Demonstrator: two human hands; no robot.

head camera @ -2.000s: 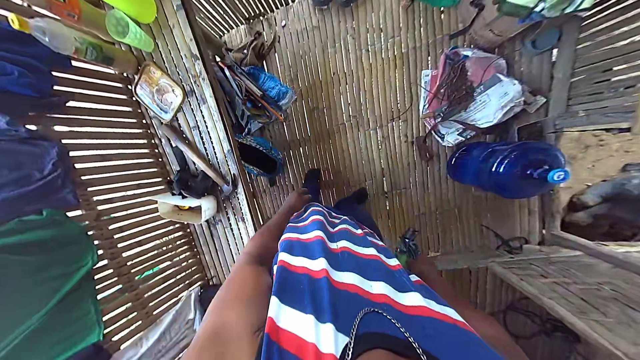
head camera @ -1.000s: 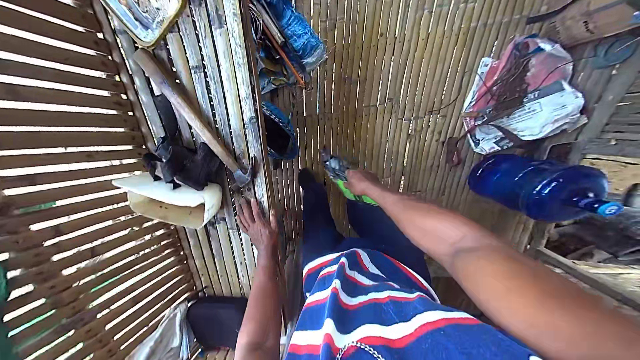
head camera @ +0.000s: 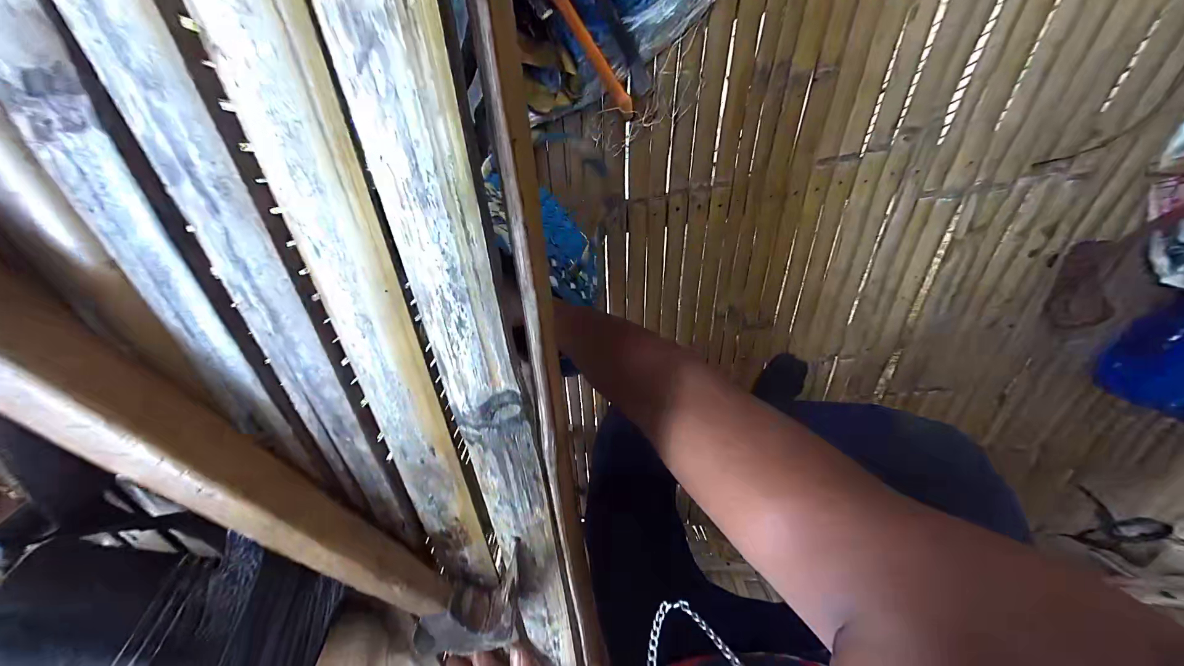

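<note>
My right forearm (head camera: 731, 435) reaches from the lower right to the edge of the bamboo bench (head camera: 444, 231). The right hand passes behind and below that edge, beside a blue patterned bag (head camera: 566, 245), and is nearly all hidden. At the bottom, only the fingertips of my left hand (head camera: 488, 659) show, close to the metal head (head camera: 467, 627) of a wooden-handled tool. Its handle (head camera: 213, 462) slants across the bench. Whether either hand holds anything is not visible.
Blue plastic (head camera: 661, 32) and an orange rod (head camera: 592, 55) lie beyond the bench on the slatted bamboo floor (head camera: 869, 213). Black material (head camera: 185, 592) lies at the lower left. Part of a blue bottle (head camera: 1147, 356) shows at the right edge.
My right hand has moved left from above the floor, where it was at a green and grey thing, to behind the bench's edge. The view has moved closer to the bench.
</note>
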